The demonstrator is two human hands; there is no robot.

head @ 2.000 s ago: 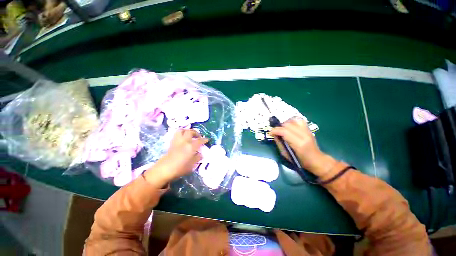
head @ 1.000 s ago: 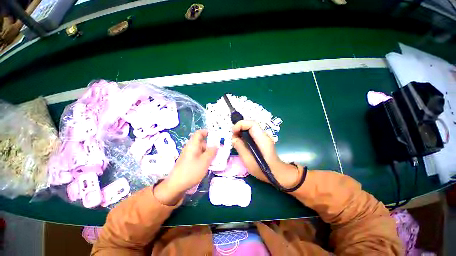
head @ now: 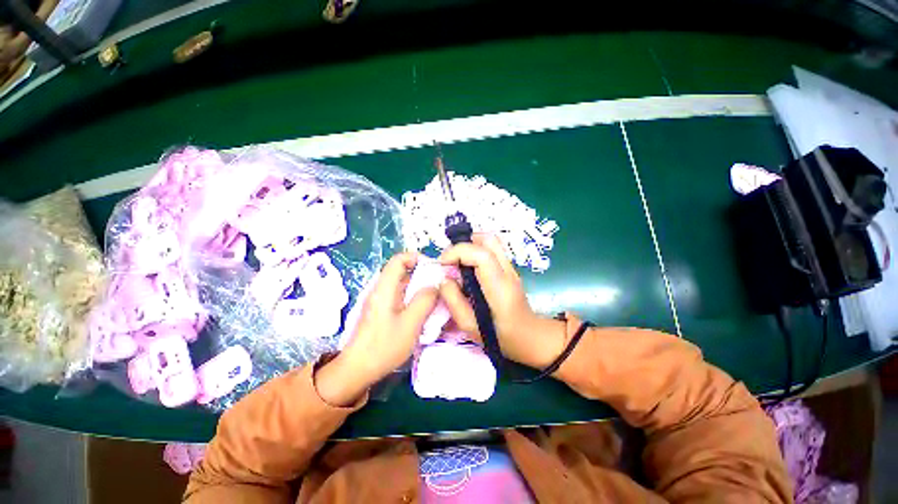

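My left hand (head: 386,317) holds a pink plastic housing (head: 433,317) between thumb and fingers, in front of the loose heap of small white pieces (head: 480,215). My right hand (head: 495,300) grips the black soldering iron (head: 475,295), its thin tip pointing away from me over the heap. The right fingertips also touch the housing's upper right side. The fingers hide much of the housing, and I cannot tell whether a white piece is on it. Pale housings (head: 455,374) lie on the bench just below my hands, partly covered by them.
A clear bag of pink housings (head: 162,285) lies left of my hands, a second bag of beige parts (head: 44,295) at far left. At right stand a black boxy unit (head: 802,231) with cables, a single pink piece (head: 752,178) and white sheets (head: 837,118). An open cardboard box is below the bench edge.
The left hand has left the bag with a housing, and the right hand with the iron has come in to meet it. Since one second ago, the housing has tilted between the fingers.
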